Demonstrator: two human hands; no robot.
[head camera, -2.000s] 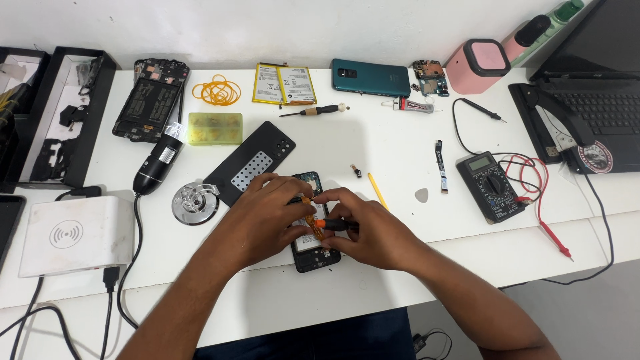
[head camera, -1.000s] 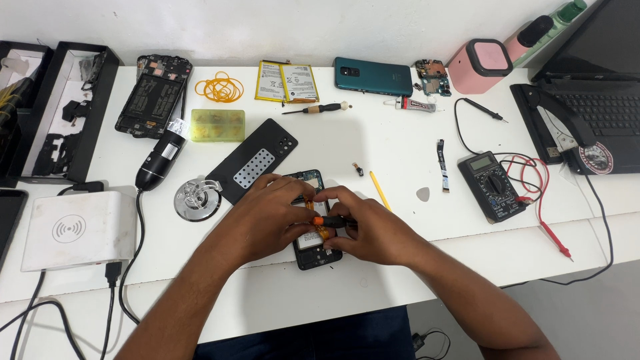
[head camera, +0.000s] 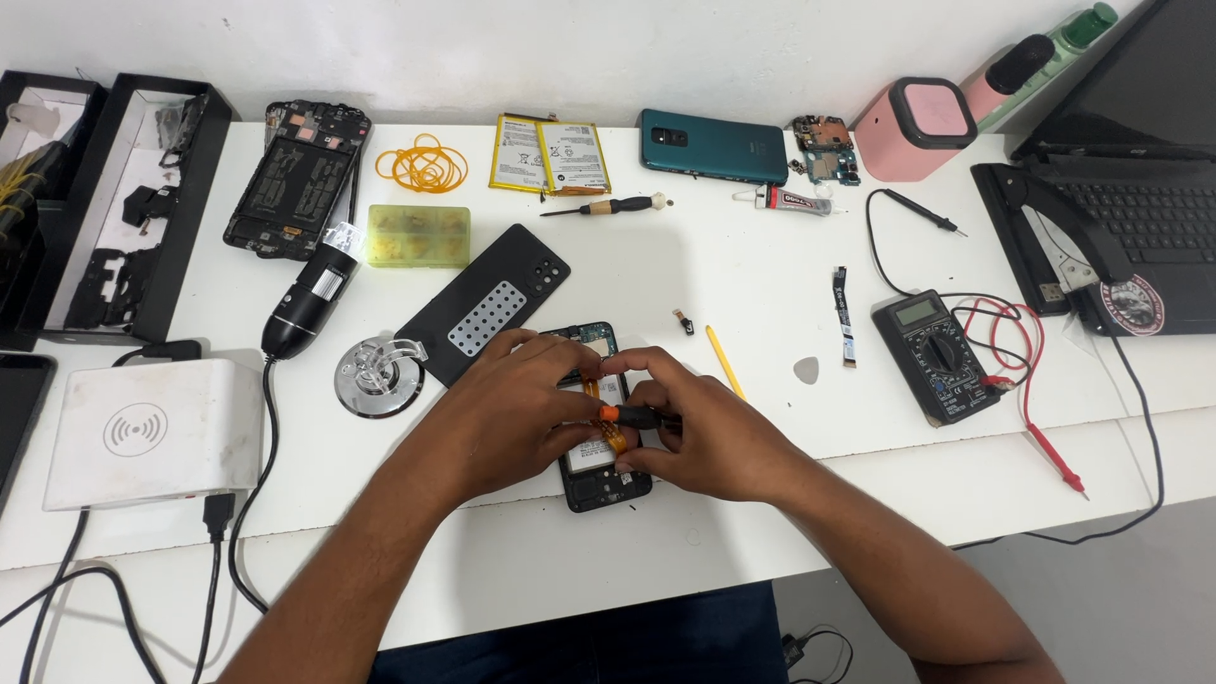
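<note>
An opened smartphone (head camera: 608, 489) lies on the white table between my hands, its board and battery exposed. An orange flex cable (head camera: 613, 439) runs over the battery. My left hand (head camera: 518, 408) reaches over the phone's left side, fingertips at the cable; whether they pinch it is hidden. My right hand (head camera: 708, 427) holds a screwdriver with a black and orange handle (head camera: 635, 417) crosswise over the phone, with thumb and index finger near the cable. The screwdriver's tip is hidden. A black phone back cover (head camera: 518, 266) with a perforated metal plate (head camera: 486, 318) lies beyond my left hand.
A yellow stick (head camera: 725, 361), a grey pick (head camera: 806, 370) and a small part lie right of the phone. Farther right are a flex strip (head camera: 844, 318) and a multimeter (head camera: 936, 356). At left stand a digital microscope (head camera: 309, 294), a clear round stand (head camera: 378, 378) and a white box (head camera: 152, 432).
</note>
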